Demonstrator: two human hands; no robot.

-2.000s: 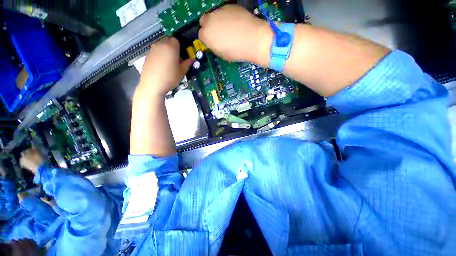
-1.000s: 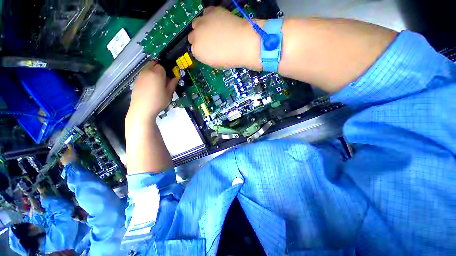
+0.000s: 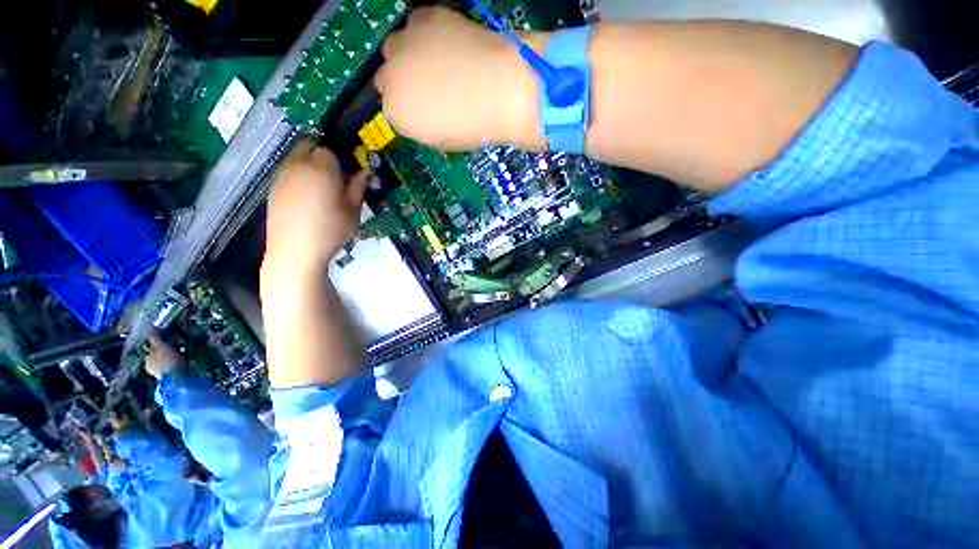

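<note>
A green circuit board (image 3: 462, 193) lies in a black carrier in front of me. Bright yellow blocks (image 3: 376, 133) stand at its upper left corner. My left hand (image 3: 313, 204) is at the board's left edge, fingers curled beside the yellow blocks, thumb toward them. My right hand (image 3: 456, 80) is over the board's top part with fingers curled, just right of the blocks. It wears a light blue wrist strap (image 3: 566, 89) with a blue cord. The fingertips of both hands are hidden, so I cannot tell what they hold.
A narrow green strip board (image 3: 341, 59) lies at the far rail. White stacked sheets (image 3: 382, 287) lie left of the board. A blue bin (image 3: 91, 252) is beyond the rail at left. Another board (image 3: 218, 335) and a co-worker's blue sleeve (image 3: 220, 424) are at lower left.
The view has shifted, so the board, rail and hands sit differently in the picture. Both hands stay around the yellow blocks, which show more clearly than in the oldest frame.
</note>
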